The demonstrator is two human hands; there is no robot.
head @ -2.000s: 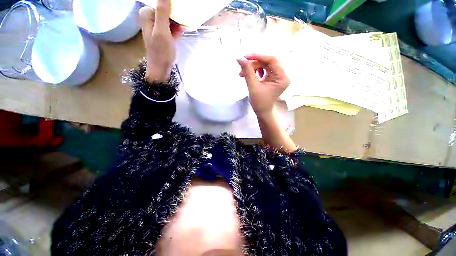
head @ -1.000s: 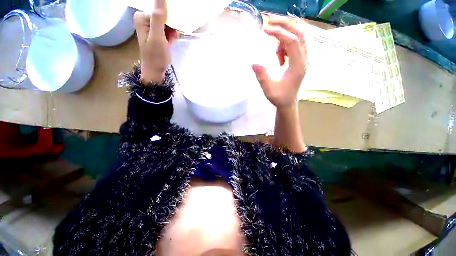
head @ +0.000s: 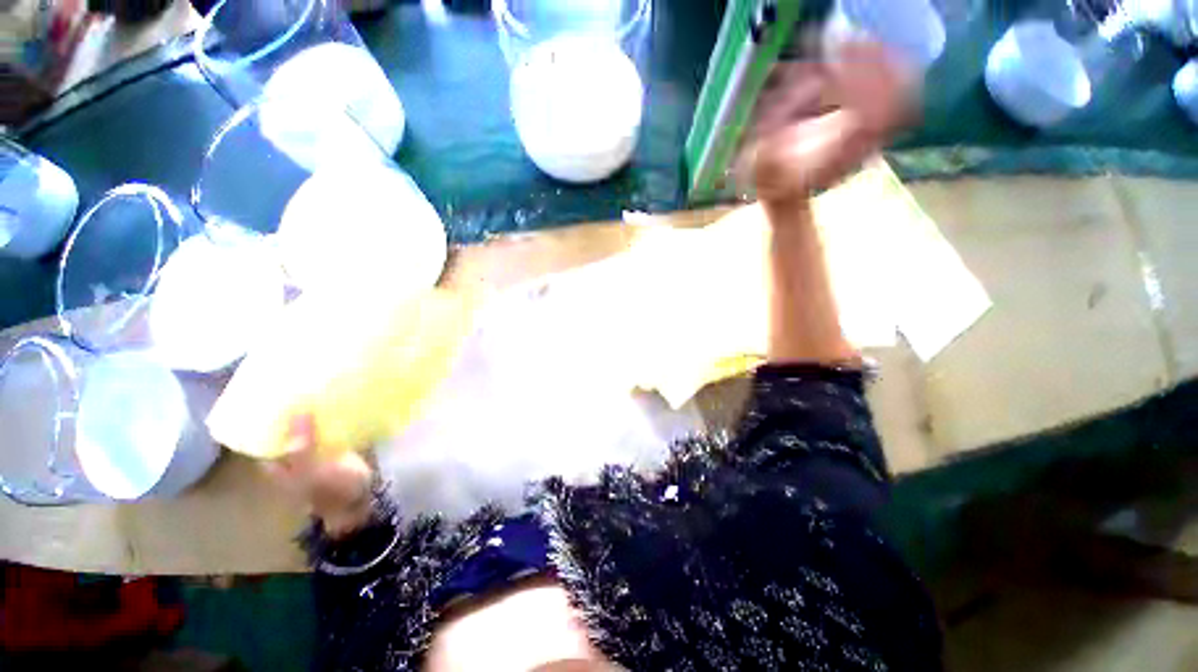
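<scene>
My left hand [head: 322, 479], low at left, holds a pale yellow sheet [head: 394, 374]; any print is washed out. My right hand [head: 841, 118] is stretched forward over the bench beside the green bar, strongly blurred. It overlaps the edge of a white container [head: 900, 29]; whether it touches it or holds anything cannot be told. The whitish work pad [head: 486, 440] lies in front of me, overexposed. Label sheets [head: 907, 269] lie overlapping to its right, a yellow edge showing below them.
White containers with clear hoops stand at left [head: 132, 427]. Another white container [head: 578, 112] is on the dark green bench [head: 460, 145], with more at upper right [head: 1038, 72]. A green metal bar [head: 736, 99] slants beyond the cardboard covering [head: 1051, 289]. Red shape below left.
The view has shifted to show more bench. The white container before me is no longer on the pad. My right hand has moved far forward; my left hand and its sheet are lower.
</scene>
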